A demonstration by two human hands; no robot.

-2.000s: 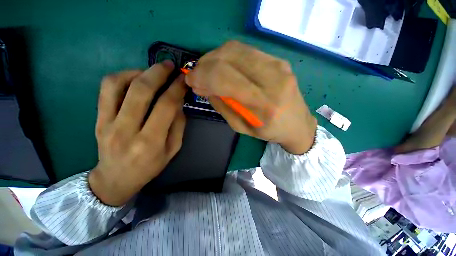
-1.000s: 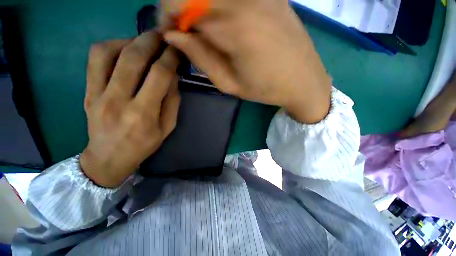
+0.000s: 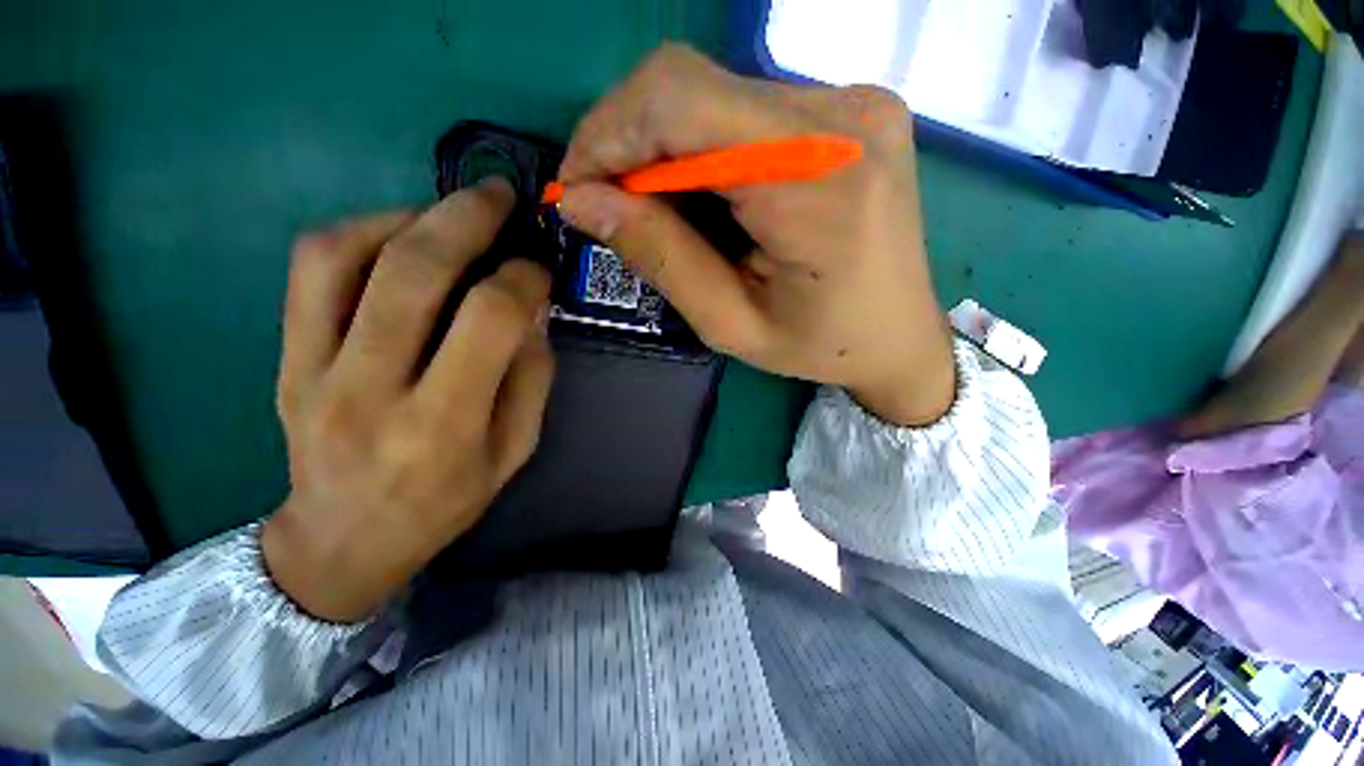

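A black phone battery case (image 3: 598, 449) lies on the green mat, its matte half toward me. Its open upper bay shows a white QR code label (image 3: 610, 279) on the module. The camera opening is at its upper left corner. My left hand (image 3: 412, 389) holds the case down, fingertips beside the camera opening. My right hand (image 3: 763, 225) grips an orange plastic spudger (image 3: 748, 162) between thumb and fingers, its tip in the bay just right of the camera opening. The detail under the tip is too small to tell.
A white tray (image 3: 898, 53) in a blue-edged box holds black parts (image 3: 1122, 27) at the top right. A small white piece (image 3: 999, 338) lies by my right cuff. Another black case (image 3: 60, 434) lies at the left edge. A person's arm in a pink sleeve (image 3: 1182, 509) is at the right.
My right hand and the spudger have swung from pointing down right to nearly level, so the QR label now shows. My left hand stays on the case. The view dipped and came back.
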